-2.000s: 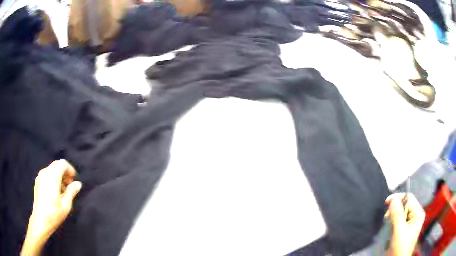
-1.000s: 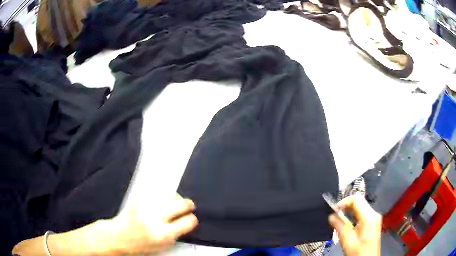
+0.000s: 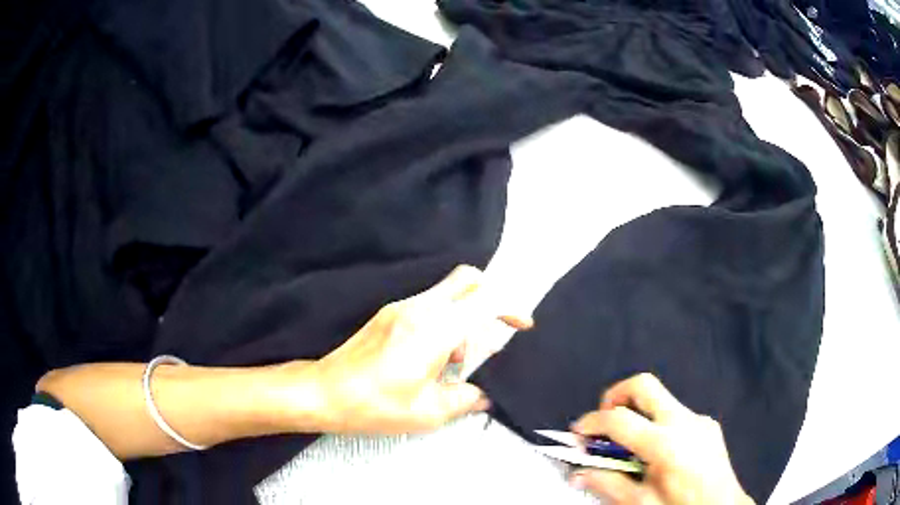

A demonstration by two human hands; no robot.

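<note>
The black trousers (image 3: pixel 681 296) lie on the white table with two wide legs spread. My left hand (image 3: pixel 424 355) is at the inner corner of the right-side leg's hem, its thumb and fingertips close together by the cloth edge; whether it pinches the cloth is hard to tell. My right hand (image 3: pixel 661 444) holds the thread snips (image 3: pixel 592 452), with silver blades pointing left along the hem and a dark blue part between the fingers. The blade tips are close to the hem edge. A short dark thread (image 3: pixel 487 421) shows just below my left fingertips.
A pile of black garments (image 3: pixel 89 178) covers the left side. Dark-edged cream looped pieces (image 3: pixel 861 133) lie at the upper right. The white table (image 3: pixel 612 163) shows between the legs. A red object (image 3: pixel 861 493) is cut off at the lower right corner.
The view has shifted right-to-left, so the garment appears further right. My left hand has moved to the hem's inner corner. My right hand with the snips has moved from the outer edge towards it.
</note>
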